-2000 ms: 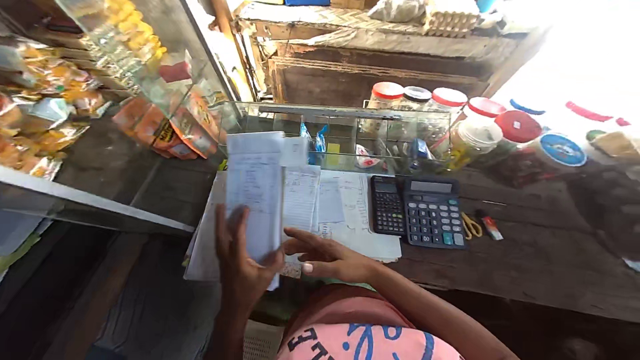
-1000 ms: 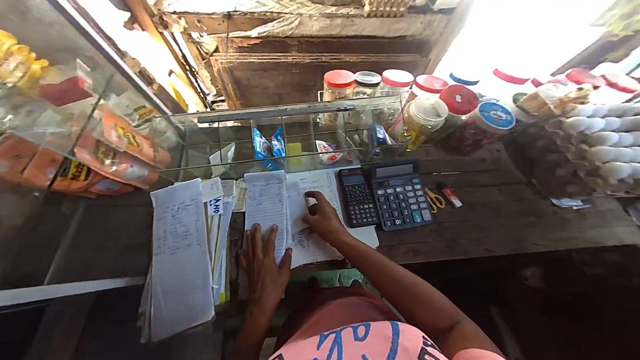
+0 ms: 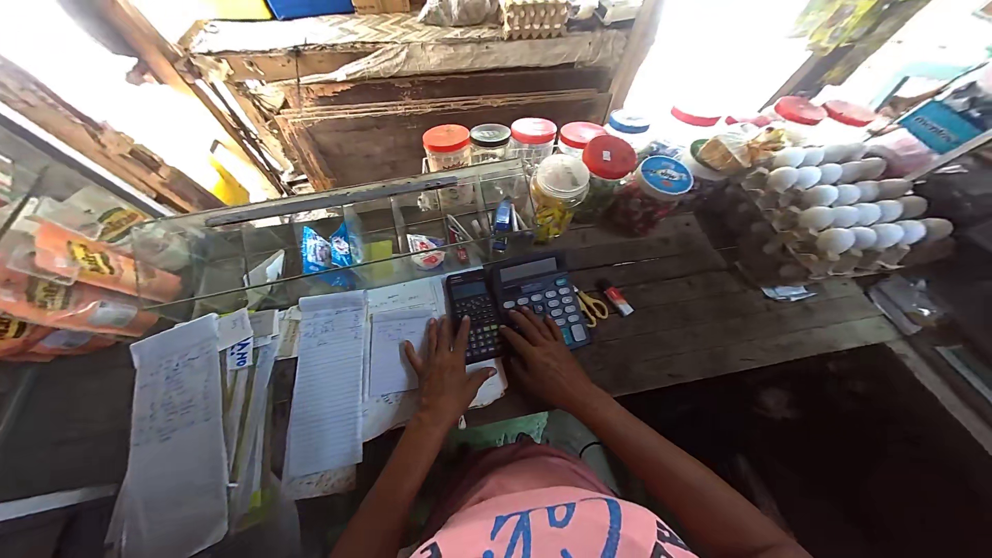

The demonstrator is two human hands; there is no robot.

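Observation:
My left hand (image 3: 446, 372) lies spread with its fingers over a small sheet of paper (image 3: 391, 353) and the left edge of a black scientific calculator (image 3: 473, 310). The fingers of my right hand (image 3: 546, 360) rest on the lower keys of a larger desk calculator (image 3: 535, 291), just right of the scientific one. Neither hand grips anything. Left of my hands lie a lined notepad (image 3: 329, 387) with handwriting and a long bundle of written sheets (image 3: 178, 434). Yellow-handled scissors (image 3: 591, 308) and a small red and white tube (image 3: 618, 298) are right of the calculators.
A divided glass case (image 3: 349, 205) with small packets runs behind the papers. Lidded jars (image 3: 559, 190) stand behind the calculators. Stacked trays of eggs (image 3: 860, 209) are at the right on the wooden counter (image 3: 674, 310). Orange packs (image 3: 93, 271) lie at the far left behind glass.
The sheet bundle, held up by my left hand two seconds ago, has been laid down at the left. My left hand has moved from the notepad to the small sheet; my right hand has moved onto the desk calculator.

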